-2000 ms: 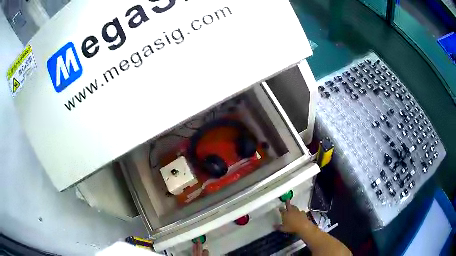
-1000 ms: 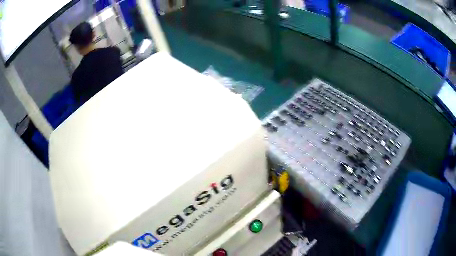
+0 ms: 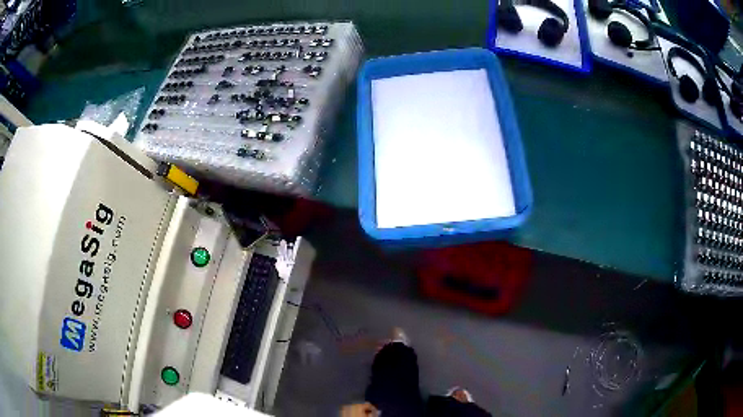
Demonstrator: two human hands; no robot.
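Note:
The shielded test box (image 3: 57, 244) stands at the left with its lid shut. Its front has two green buttons (image 3: 200, 256) and a red button (image 3: 182, 318) between them. What seems to be my left hand (image 3: 358, 410) shows as a small patch of skin at the bottom edge, cut off; its fingers cannot be made out. My right hand is out of the picture. A blue tray (image 3: 367, 155) with a bare white liner lies on the green bench. The stacked dongle tray (image 3: 191, 110), with rows of tiny black-and-silver pieces, lies between box and blue tray.
A keyboard (image 3: 251, 318) is on the shelf by the buttons. Trays with headsets (image 3: 552, 31) lie at the upper right. A second parts tray (image 3: 718, 212) is at the right edge. A red crate (image 3: 477, 277) shows below the bench. Crumpled plastic (image 3: 118, 110) lies behind the box.
The box lid went from open, with a headset inside, to shut. My hands left the green buttons. The view has swung right, bringing the whole blue tray and the headset trays into view.

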